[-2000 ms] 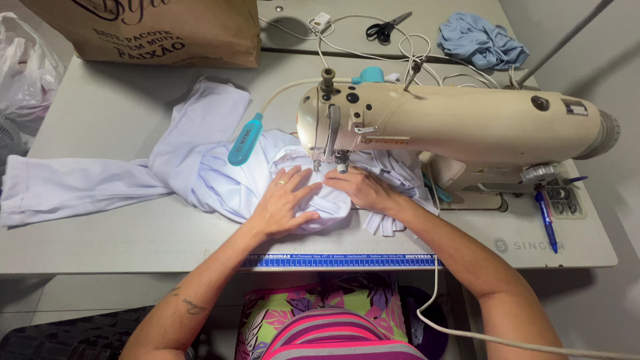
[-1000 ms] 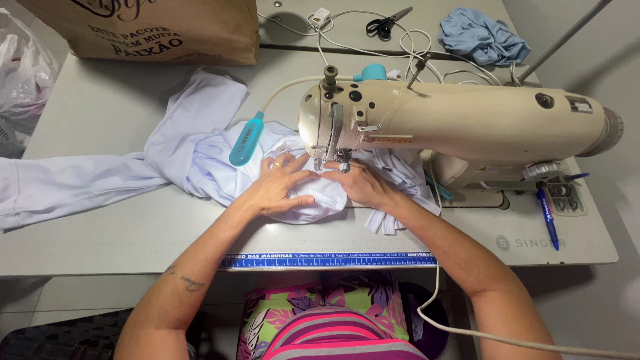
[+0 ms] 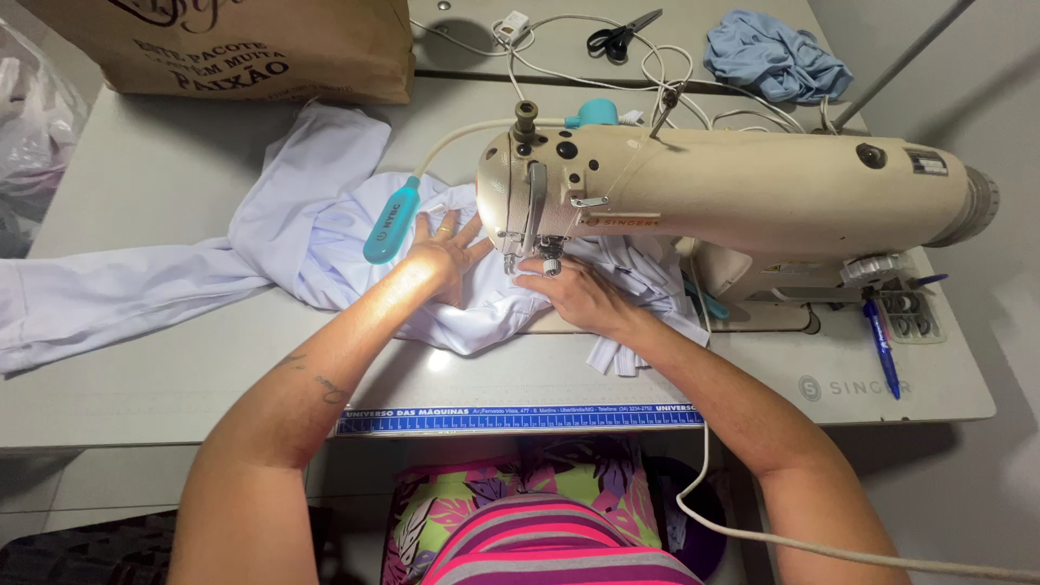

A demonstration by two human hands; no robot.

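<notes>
White fabric (image 3: 325, 219), seemingly a garment, is bunched under the head of a cream Singer sewing machine (image 3: 731, 179). My left hand (image 3: 443, 256) lies on the cloth left of the needle area, fingers spread and pressing flat. Close to the right of the presser foot (image 3: 510, 264) is my right hand (image 3: 573, 292), its thumb and forefinger at the cloth; the machine head partly hides the fingertips, and whether they pinch the fabric is unclear. A turquoise lamp (image 3: 392, 221) on a flexible neck hangs over the cloth beside my left hand.
A brown paper bag (image 3: 260, 49) stands at the back left. Black scissors (image 3: 621, 39), tangled white cables and crumpled blue cloth (image 3: 772, 57) lie behind the machine. A blue pen (image 3: 881, 349) and a bobbin case (image 3: 914, 315) are at right. A blue ruler strip (image 3: 520, 419) runs along the front edge.
My left hand has its fingers spread wider on the cloth than before. My right hand remains beside the presser foot.
</notes>
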